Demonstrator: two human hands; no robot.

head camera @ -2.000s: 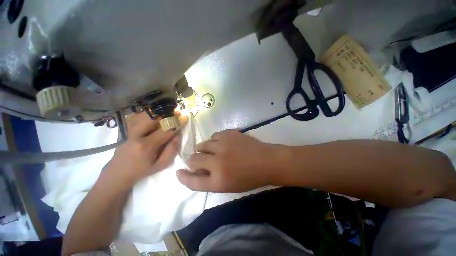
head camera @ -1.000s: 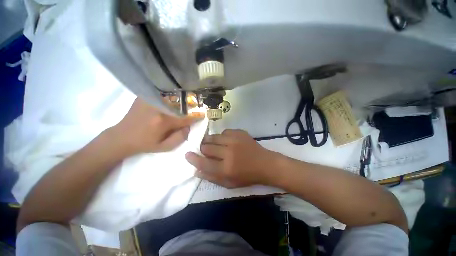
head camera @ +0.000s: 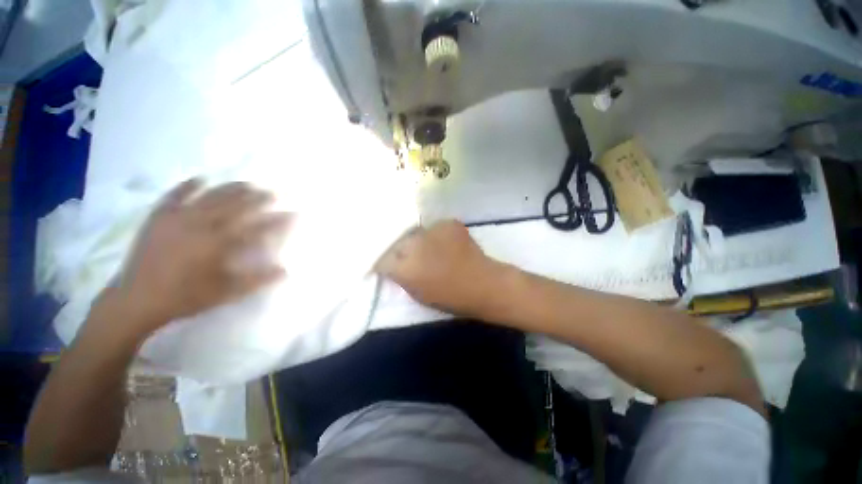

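A large white fabric piece lies left of and in front of the needle area, glaring under the lamp. My left hand is blurred, spread flat on or just over the fabric, fingers apart. My right hand has its fingers closed on the fabric's right edge near the table's front edge. The presser foot area of the sewing machine is behind my right hand; the needle itself is lost in glare.
Black fabric shears, a tan paper tag, thread snips and a black flat object lie at right. A brown carton is below left. White cloth is bundled below the table at right.
My left hand has left the presser foot, moved left and spread its fingers. My right hand still grips the fabric edge, slightly further from the foot. The view has shifted; the fabric lies more spread.
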